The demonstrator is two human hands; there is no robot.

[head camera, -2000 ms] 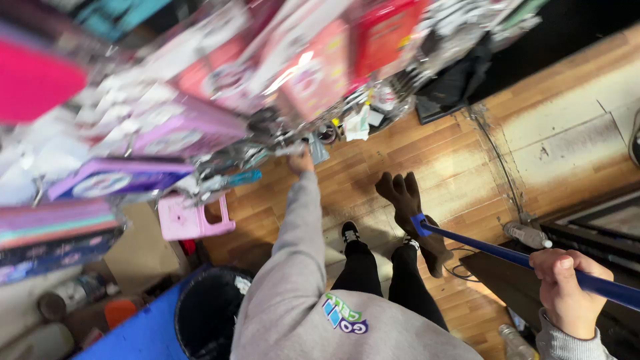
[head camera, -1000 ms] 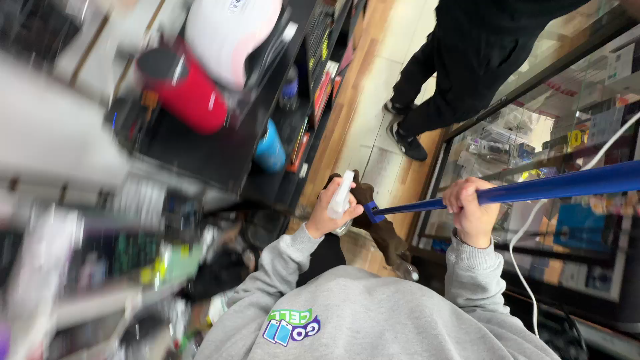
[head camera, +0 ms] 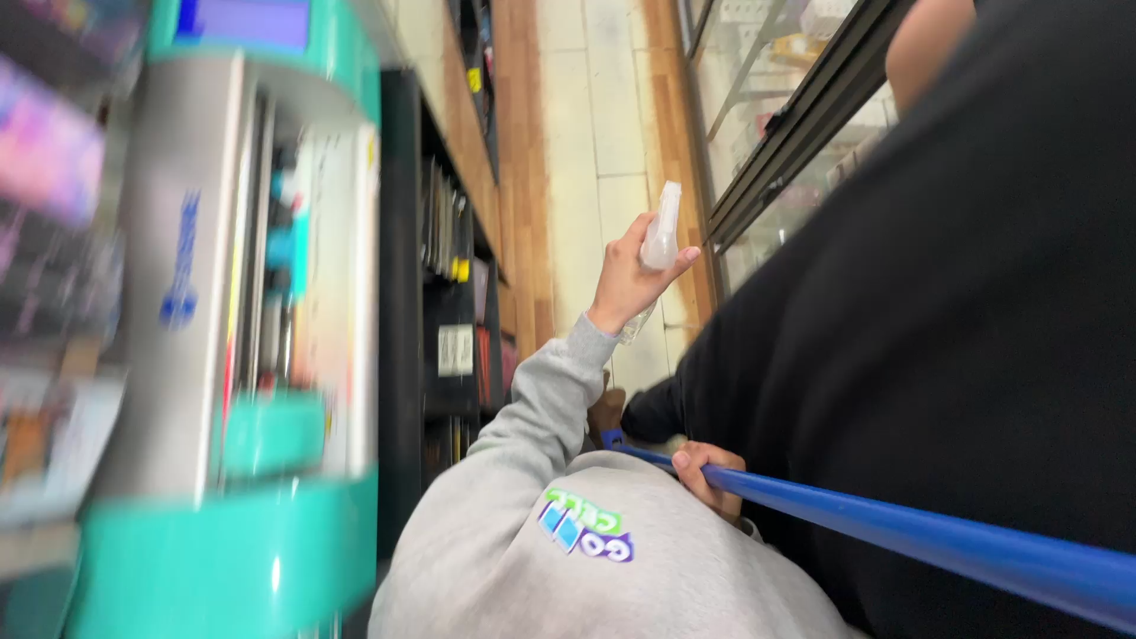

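My left hand grips a clear spray bottle with a white trigger head, held out over the floor; part of the clear body shows below the palm. My right hand is closed around a long blue pole near my waist. The pole runs from the lower right edge to a blue fitting beside my left forearm. Brown material hangs at that fitting, partly hidden by my sleeve.
A person in black clothes stands close on the right, beside a glass display case. At left are a teal and grey machine and a black shelf unit with thin packages. A wood and cream tiled floor runs between.
The view has swung widely along the aisle. Two seconds ago my left hand was at hanging packages; one second ago it held the bottle. The person in black now appears much closer.
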